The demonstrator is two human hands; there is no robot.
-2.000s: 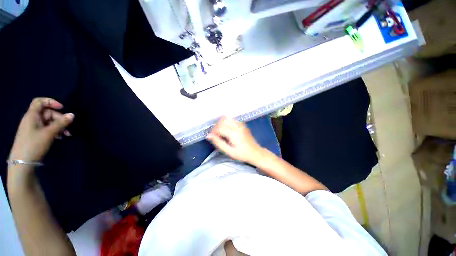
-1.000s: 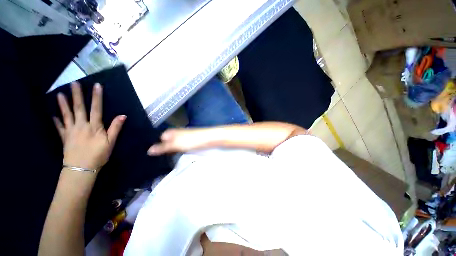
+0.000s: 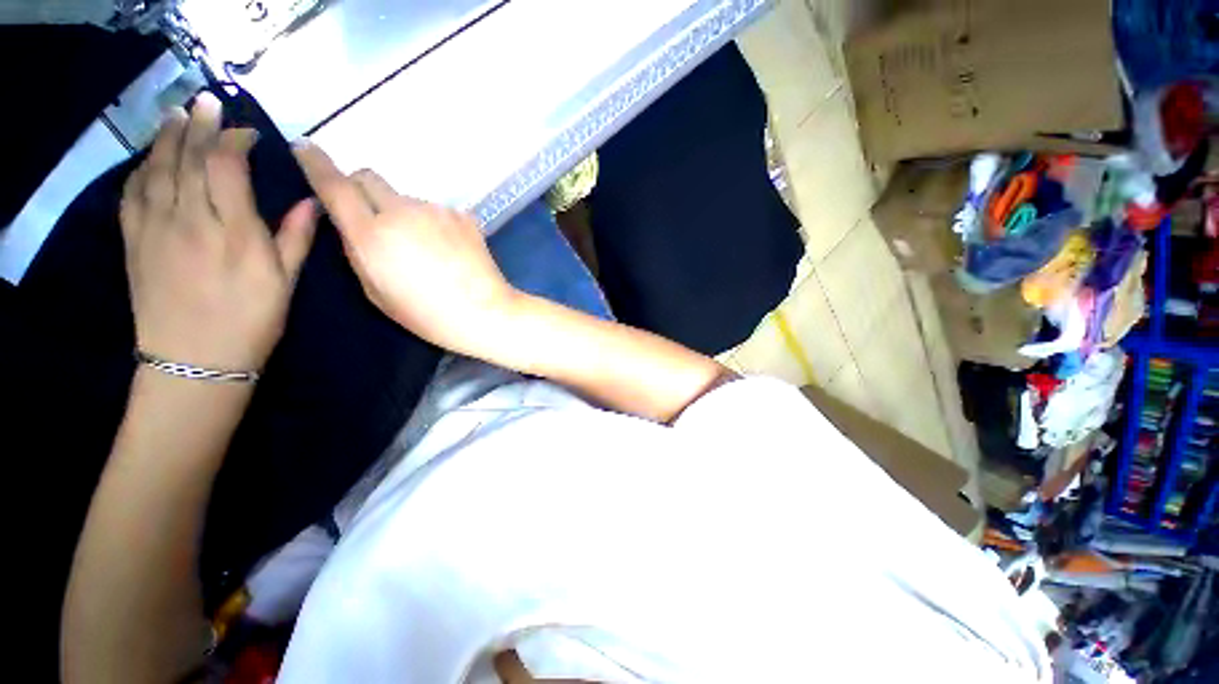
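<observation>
Black fabric (image 3: 314, 381) lies under my left hand, covers the left side of the table and drapes towards my lap. My left hand (image 3: 207, 234) lies flat on it, thumb spread, fingertips close to the presser foot area (image 3: 227, 88). My right hand (image 3: 421, 267) reaches in from the right, its fingertips at the fabric's right edge beside my left hand; whether they pinch the cloth is hidden. The sewing machine (image 3: 174, 16) shows only its lower metal parts, cut off by the top edge. The needle is too small to make out.
The white table (image 3: 415, 127) has a dark straight gap and a ruler (image 3: 602, 114) along its front edge. Another black piece (image 3: 695, 201) hangs right of the table. Cardboard (image 3: 983, 74), colourful scraps (image 3: 1056, 267) and a blue shelf (image 3: 1156, 428) stand farther right.
Both hands have moved up towards the machine foot, the right from the fabric's lower corner to its edge. The fabric edge now reaches the foot area. The view has shifted right.
</observation>
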